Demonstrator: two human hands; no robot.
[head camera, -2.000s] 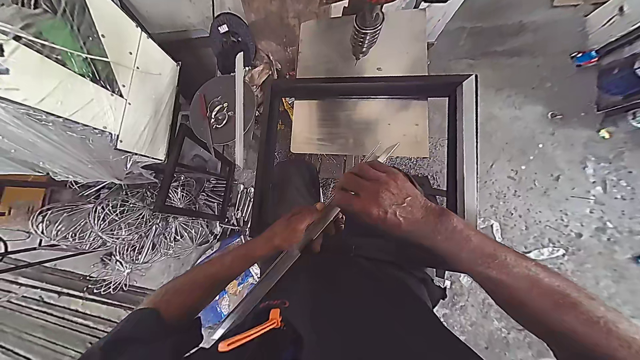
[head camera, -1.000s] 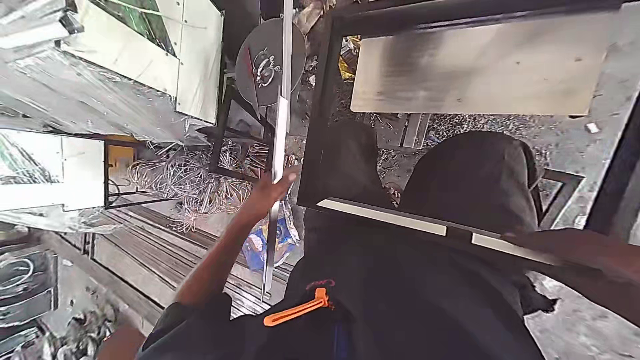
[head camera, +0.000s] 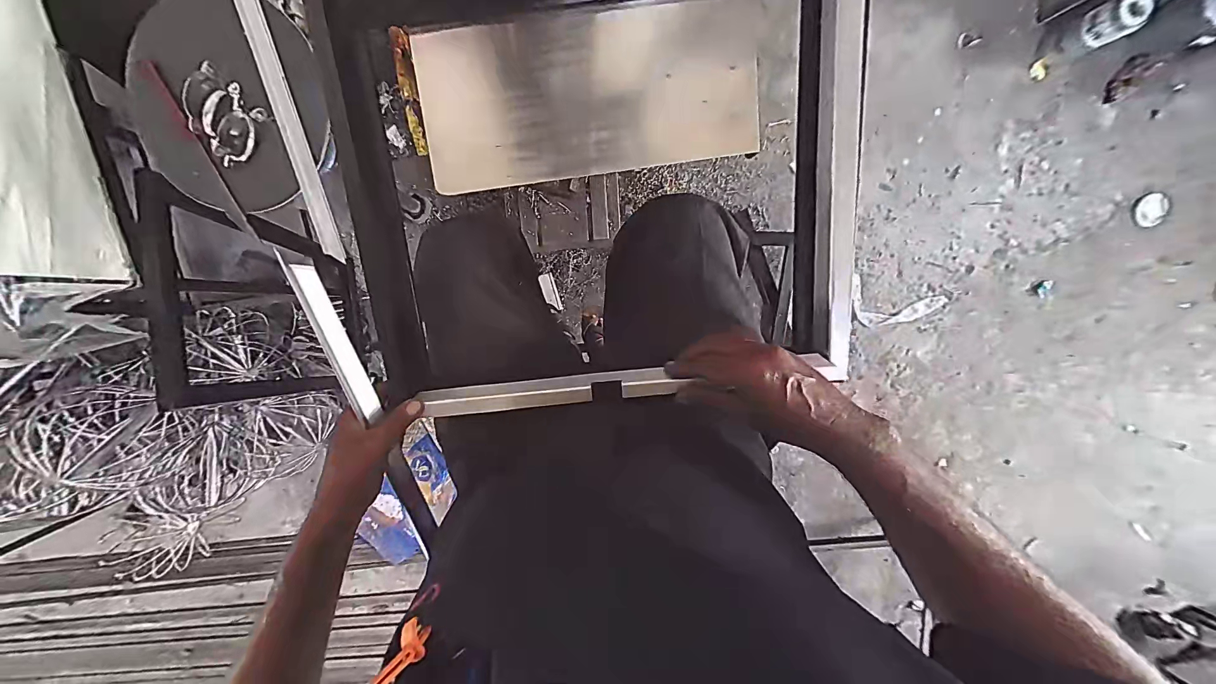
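A black rectangular metal frame (head camera: 810, 180) with pale strips along its near and right edges lies across my thighs. My right hand (head camera: 760, 380) grips its near bar right of a short dark gap in the pale strip. At the near left corner is my left hand (head camera: 372, 439), its fingers around a slim silvery metal strip (head camera: 332, 342) that slants up and to the left. The thumb of that hand rests beside the frame's corner. How firmly the left fingers close is partly hidden.
A pale board (head camera: 589, 100) lies beyond my knees. At the left are a grey disc (head camera: 223, 104), a smaller black frame (head camera: 169, 294), bundled wire (head camera: 218, 427) and long metal bars (head camera: 142, 608). Debris dots the concrete floor (head camera: 1026, 237) at right.
Two seconds ago both hands were together on the long strip. My right hand has since moved to the frame's near bar, while my left hand holds the strip at the left. The view has shifted.
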